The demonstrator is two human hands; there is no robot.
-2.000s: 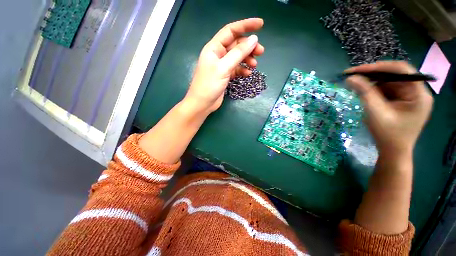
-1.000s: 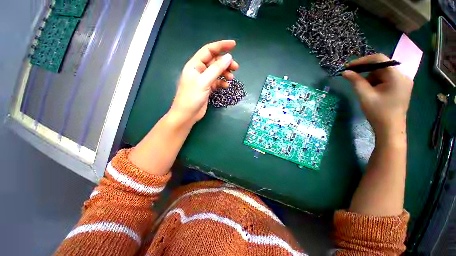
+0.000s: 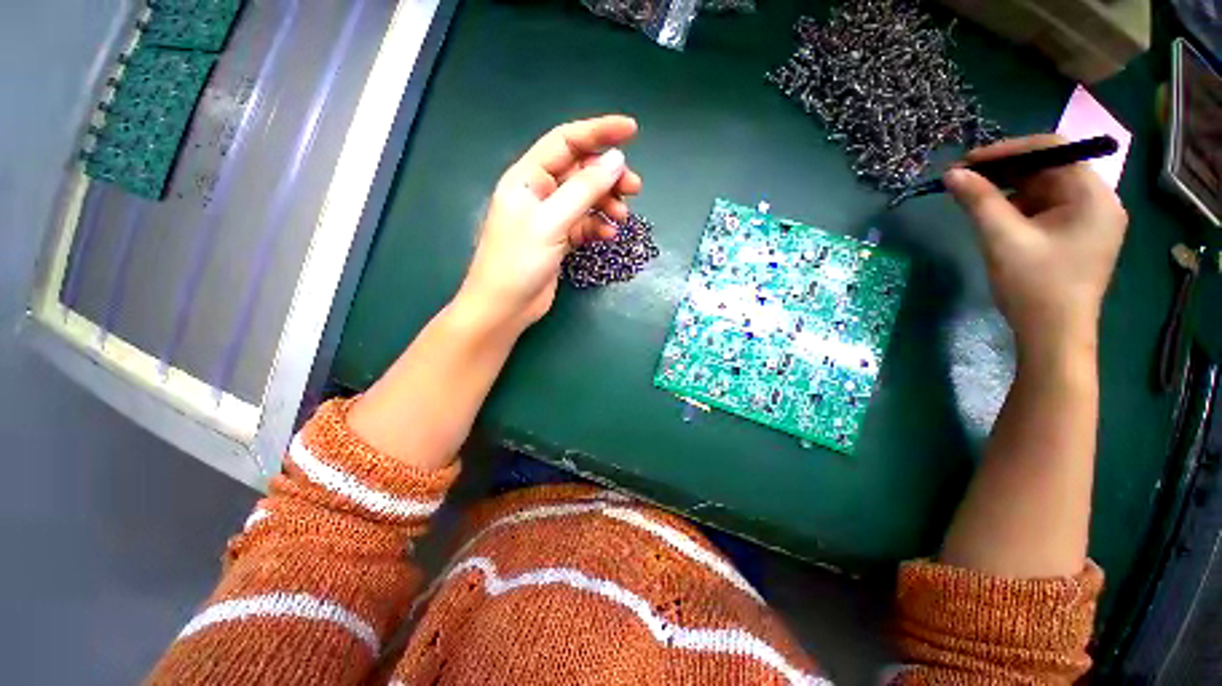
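A green circuit board (image 3: 784,328) full of small parts lies flat on the dark green mat. My right hand (image 3: 1045,241) holds black tweezers (image 3: 1025,164), their tips pointing left over the mat above the board's upper right corner, near the large pile. My left hand (image 3: 556,215) is raised left of the board, thumb and index fingertips close together; whether a tiny part is between them cannot be told. A small pile of dark components (image 3: 614,255) lies beside and partly behind its fingers.
A large pile of spiky components (image 3: 878,87) lies beyond the board. A pale frame (image 3: 302,288) with green boards (image 3: 145,121) stands left. A clear plastic bag (image 3: 666,19) is at the far edge, a pink card (image 3: 1096,127) and a dark-screened device (image 3: 1197,127) at right.
Since the first frame the view has shifted, and my right hand's tweezers have gone to the large pile's lower edge and then slightly back right. My left hand keeps its pose beside the small pile.
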